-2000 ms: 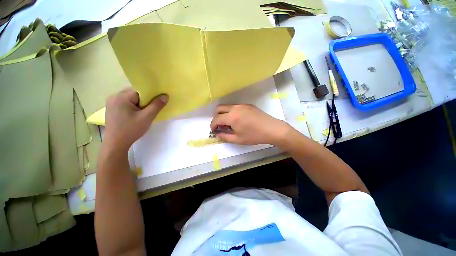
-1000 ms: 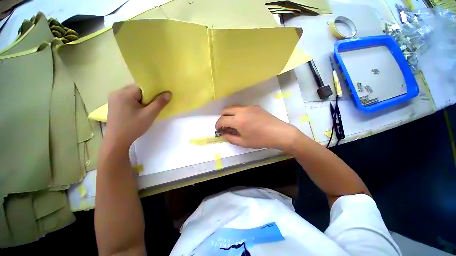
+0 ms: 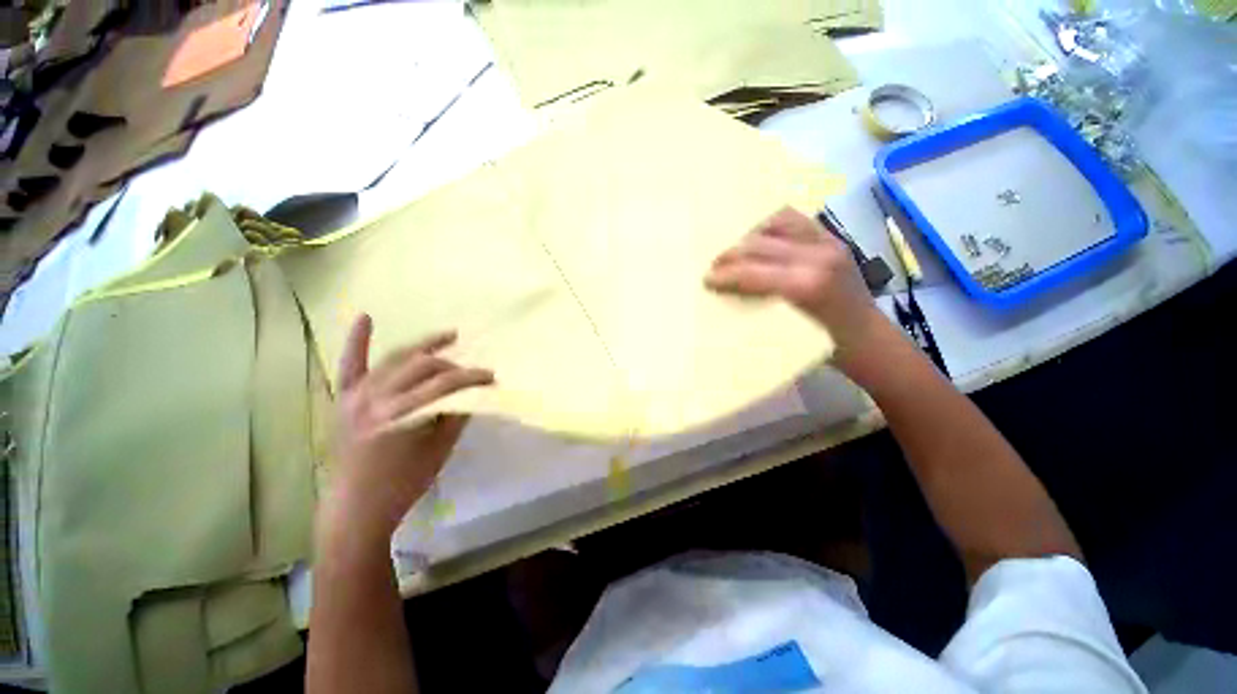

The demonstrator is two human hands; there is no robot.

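Note:
The bag panel (image 3: 583,285) lies face up over the white board, pale and blurred, with its centre seam running down towards me. Its curved near edge hangs over part of the board (image 3: 529,475). My left hand (image 3: 407,407) is at the panel's near left edge, fingers spread and blurred; whether it grips the edge is not clear. My right hand (image 3: 794,278) lies palm down on the panel's right part, fingertips on the surface, thumb hidden. No logo piece shows at the seam.
Right of the panel are a hammer (image 3: 868,267), a cream-handled awl (image 3: 901,252), black thread snips (image 3: 918,328), a tape roll (image 3: 898,113) and a blue tray (image 3: 1004,296) with small metal pieces. Stacked panels (image 3: 149,420) lie left; brown panels (image 3: 122,122) at far left.
The lifted panel has come down over the board, its yellow underside now turned away. My right hand has left the board and moved right, onto the panel. The view has shifted left.

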